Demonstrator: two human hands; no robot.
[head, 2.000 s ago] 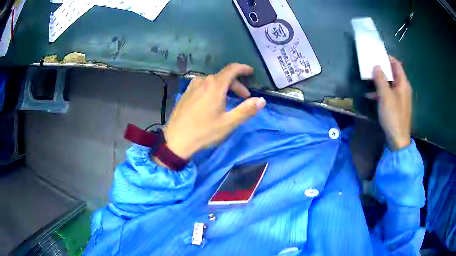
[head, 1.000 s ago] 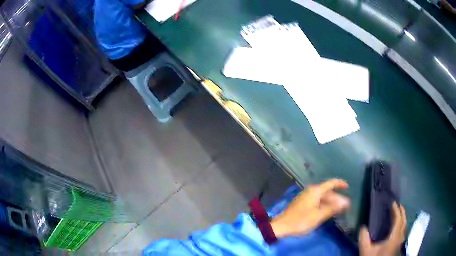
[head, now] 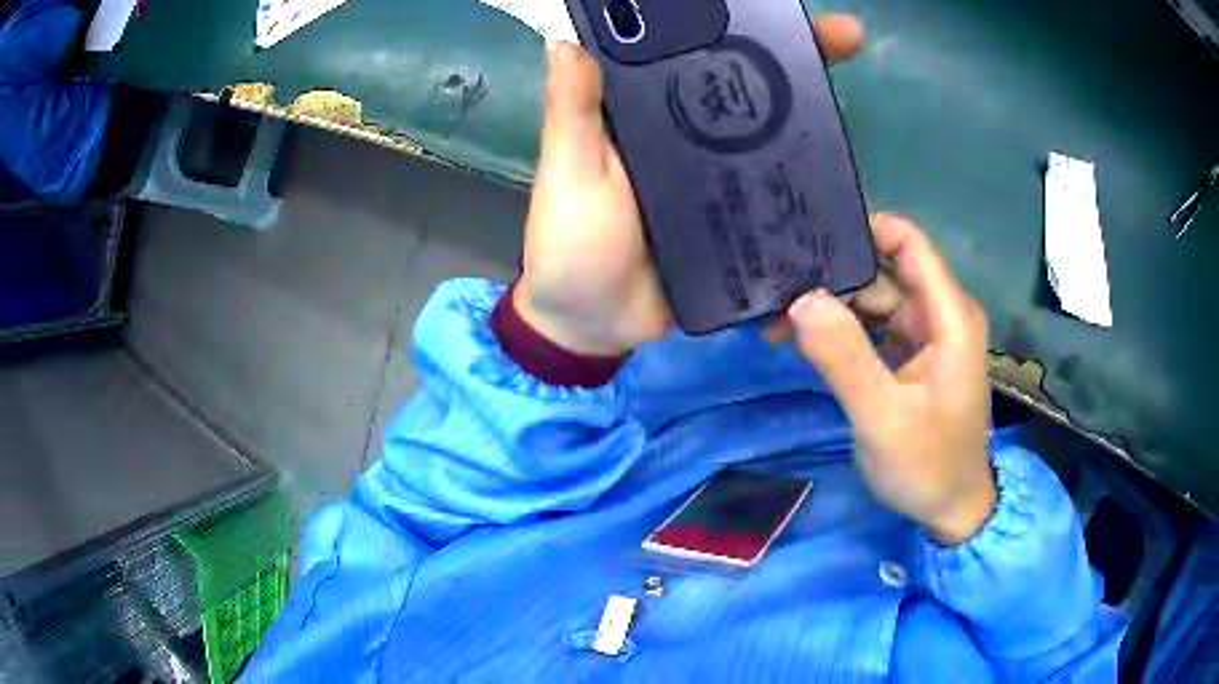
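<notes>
A smartphone (head: 749,174) with a dark grey back, a round character print and a camera bump is held up over the bench edge, back side to the camera. My left hand (head: 588,227) holds it along its left side, with a fingertip showing at the right side. My right hand (head: 916,374) has its thumb and fingers at the phone's lower right corner. A maroon band (head: 555,350) is on my left wrist. A narrow white paper slip (head: 1077,241) lies on the green bench mat to the right.
Tweezers (head: 1190,203) lie at the far right. White sheets (head: 297,16) lie at the top left of the mat (head: 963,120). A grey stool (head: 214,167) and a person's blue sleeve (head: 51,120) are at left. A green basket (head: 243,601) stands lower left. A badge (head: 733,519) hangs on my chest.
My right hand has let go of the white slip, which lies on the mat. The phone has gone from lying on the mat into my hands and is raised. The view has swung left and back.
</notes>
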